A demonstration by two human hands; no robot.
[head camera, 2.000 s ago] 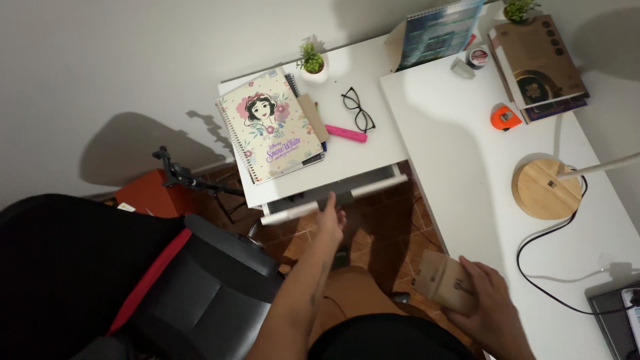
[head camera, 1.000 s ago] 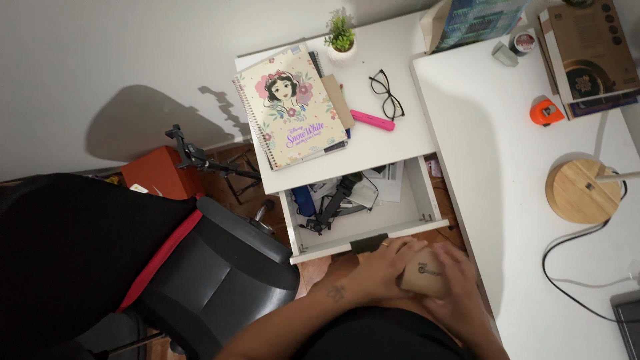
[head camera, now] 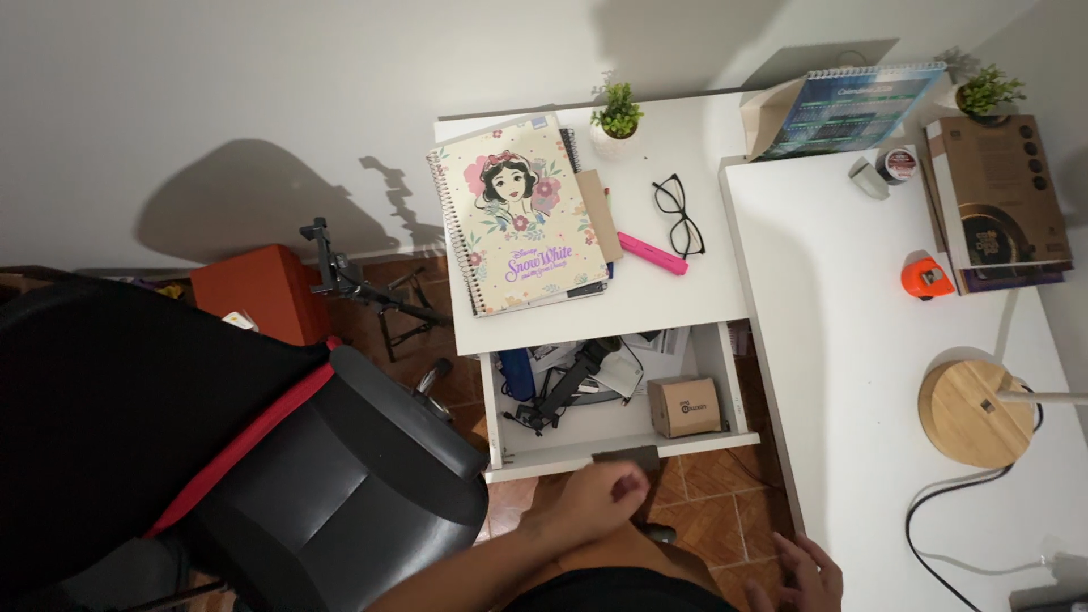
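Observation:
A white drawer (head camera: 612, 450) stands open under the white desk, with a small brown cardboard box (head camera: 685, 407) in its right front corner. Left of the box lie a black strap-like device (head camera: 571, 384), cables, papers and a blue case (head camera: 516, 374). My left hand (head camera: 605, 500) is at the dark pull on the drawer's front, fingers curled; whether it grips the pull is hard to tell. My right hand (head camera: 799, 574), empty with fingers apart, is low beside the right desk's edge.
Notebooks (head camera: 527, 212), black eyeglasses (head camera: 679, 216), a pink pen-like item (head camera: 653, 253) and a potted plant (head camera: 616, 123) rest on the desk. On the right desk (head camera: 833, 340) are an orange tape measure (head camera: 926, 279) and a round wooden lamp base (head camera: 977, 413). A black chair (head camera: 374, 459) stands left.
The drawer, nearly shut at first, was pulled out. The cardboard box, earlier in my hands, now sits inside it. My right hand has let go and moved away to the lower right.

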